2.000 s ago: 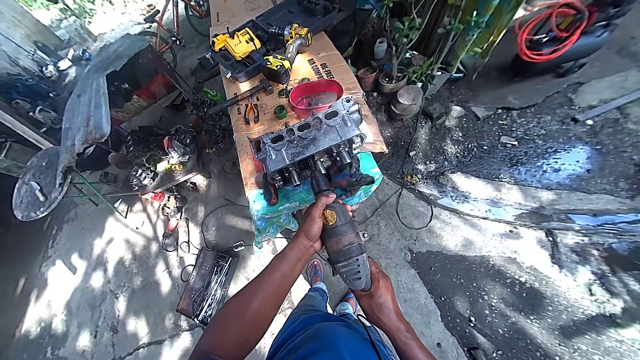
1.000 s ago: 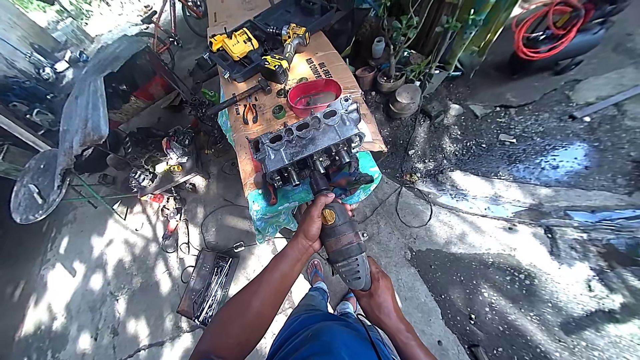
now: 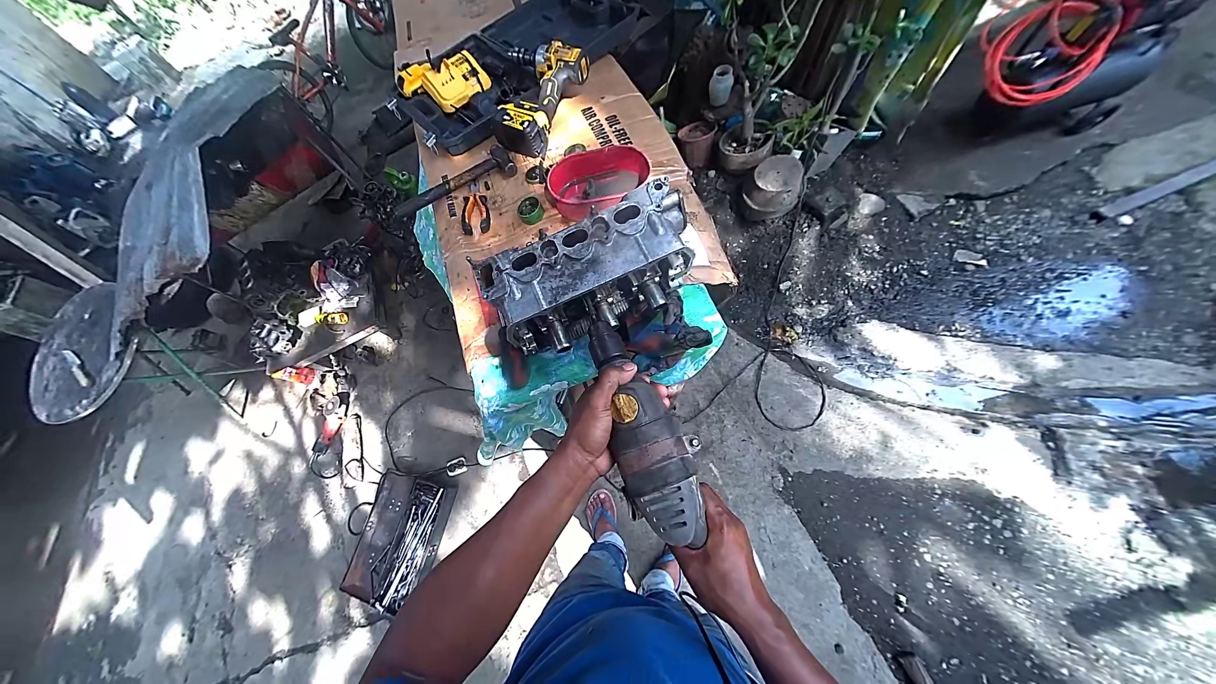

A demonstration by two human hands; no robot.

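Observation:
An engine cylinder head (image 3: 589,261) of grey metal lies on the cardboard-covered table, its ports facing up. Both of my hands hold a dark, worn power drill (image 3: 655,451), whose front end meets the near side of the cylinder head. My left hand (image 3: 600,413) wraps around the drill's front housing, near a yellow round badge. My right hand (image 3: 722,551) grips its rear end, the fingers partly hidden beneath. Just behind the cylinder head stand a red plastic basin (image 3: 598,180), a small green cup (image 3: 530,210), pliers (image 3: 476,209) and a hammer (image 3: 456,180).
A yellow-and-black cordless tool (image 3: 546,90) and an open tool case (image 3: 451,85) lie at the table's far end. A metal tray of rods or tools (image 3: 408,541) sits on the concrete at left. A black cable (image 3: 793,418) loops at right. Potted plants (image 3: 746,152) stand beyond the table.

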